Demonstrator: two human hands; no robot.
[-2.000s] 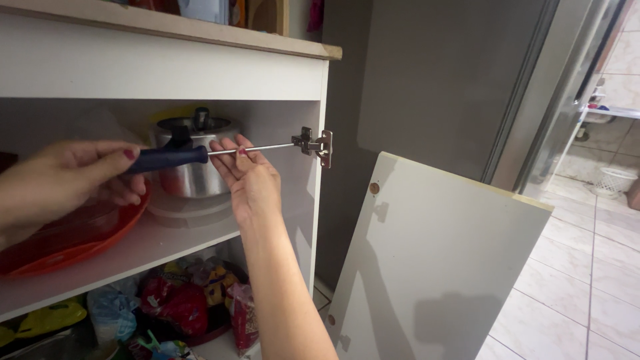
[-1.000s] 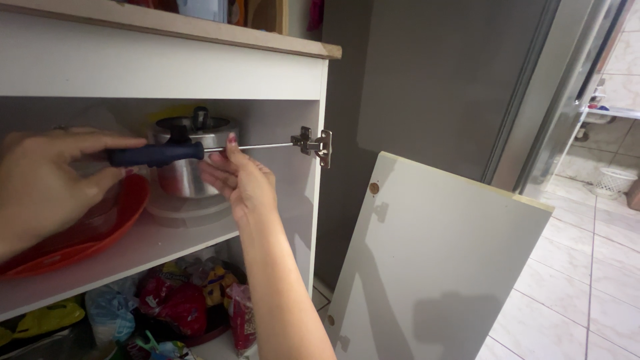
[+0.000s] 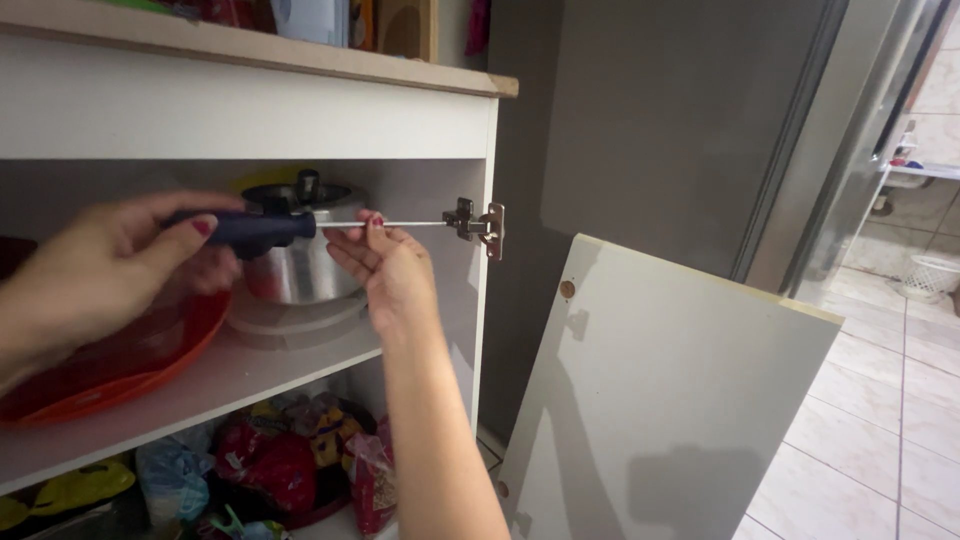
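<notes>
My left hand (image 3: 127, 262) grips the dark blue handle of a screwdriver (image 3: 262, 226), held level. The fingertips of my right hand (image 3: 386, 259) pinch the screwdriver's thin metal shaft about midway. Its tip meets a metal cabinet hinge (image 3: 476, 225) fixed to the inner face of the white side panel (image 3: 484, 315), near the front edge. Whether the tip sits in a screw cannot be made out. A detached white door panel (image 3: 667, 397) leans to the right of the cabinet, with a round hinge hole near its upper left corner.
Behind my hands, a metal pressure cooker (image 3: 300, 270) stands on the shelf (image 3: 300, 382), beside a red plastic tray (image 3: 172, 360). Bagged goods (image 3: 270, 457) fill the lower shelf. A grey appliance side (image 3: 637, 135) rises behind the door panel, and tiled floor (image 3: 862, 420) lies at right.
My left hand has shifted its hold on the screwdriver handle, its fingers loosening and closing again. My right fingers remain at the shaft, and the hinge is still in its place.
</notes>
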